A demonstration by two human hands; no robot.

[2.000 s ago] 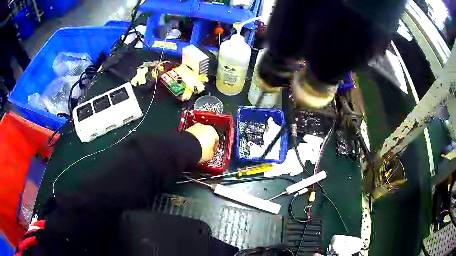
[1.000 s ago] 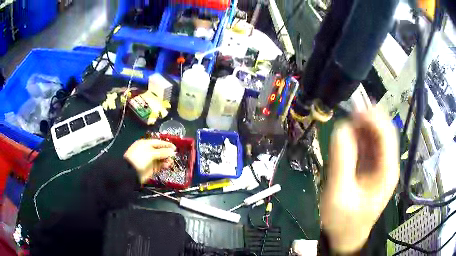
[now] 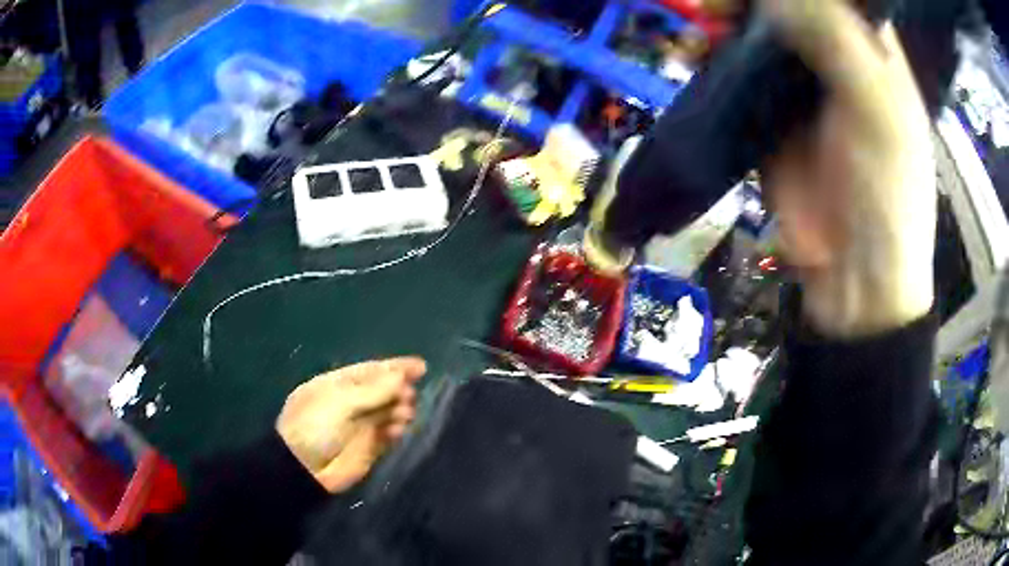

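My left hand is over the mat at the left edge of a black plate-like housing. Its fingers are curled together; any small screws in them are too small to make out. My right hand is large and blurred at the upper right, closed around the thick dark barrel of the electric screwdriver. The driver slants down to the left, its pale tip end over the back of the red screw tray. The tray holds silvery screws.
A blue parts tray adjoins the red one. A white socket housing and a thin white wire lie on the green mat. Yellow- and white-handled tools lie before the trays. A blue tote and a red-orange tote stand at left.
My left hand has left the red tray and come down towards the black housing. My right hand has risen to the driver, now tilted over the trays. The view has swung left.
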